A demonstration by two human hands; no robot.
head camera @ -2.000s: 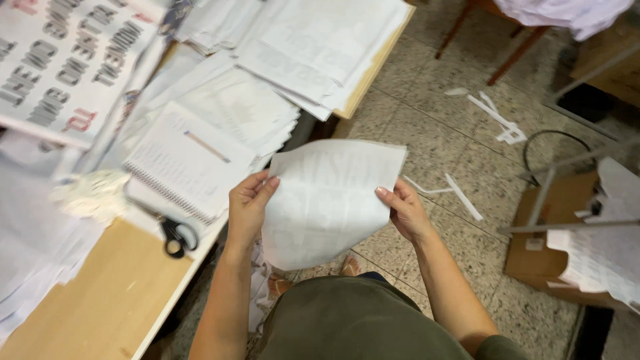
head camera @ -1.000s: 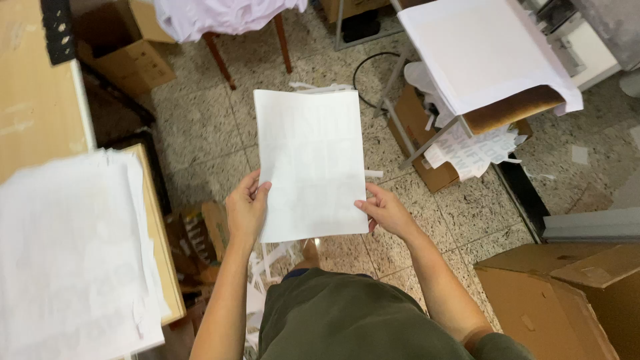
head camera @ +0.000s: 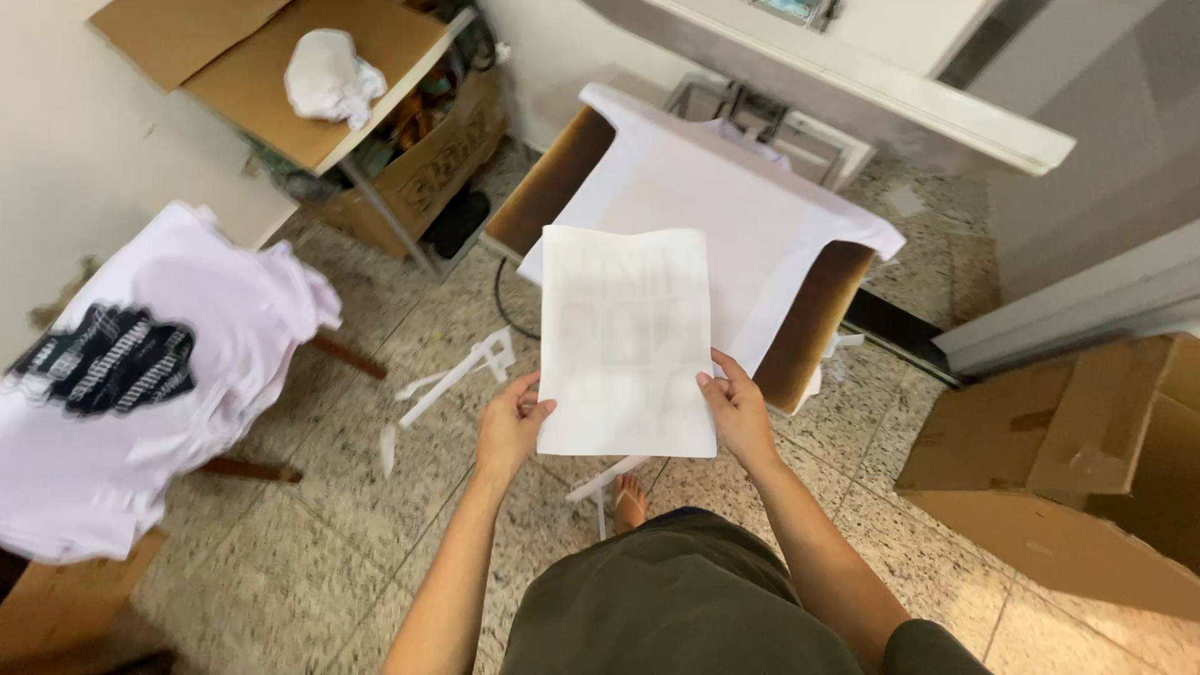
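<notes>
A sheet of white paper (head camera: 626, 347) with a faint print showing through is held level between both hands. My left hand (head camera: 513, 427) pinches its lower left edge, thumb on top. My right hand (head camera: 738, 405) grips the lower right edge in the same way. Just beyond the sheet, a white T-shirt (head camera: 694, 202) lies spread over a heat press platen (head camera: 816, 319) with scorched brown edges. The paper overlaps part of the shirt in view; whether they touch cannot be told.
At left, white shirts (head camera: 225, 291) with a dark print lie piled on a wooden-legged seat. A cardboard-topped table (head camera: 309, 56) holds a crumpled white cloth (head camera: 328, 75). Paper strips (head camera: 459, 370) litter the tiled floor. An open cardboard box (head camera: 1041, 450) stands at right.
The view has swung from the paper-covered worktable to the shirt on the platen. Both hands have kept hold of the sheet, which was curled earlier and is now flatter.
</notes>
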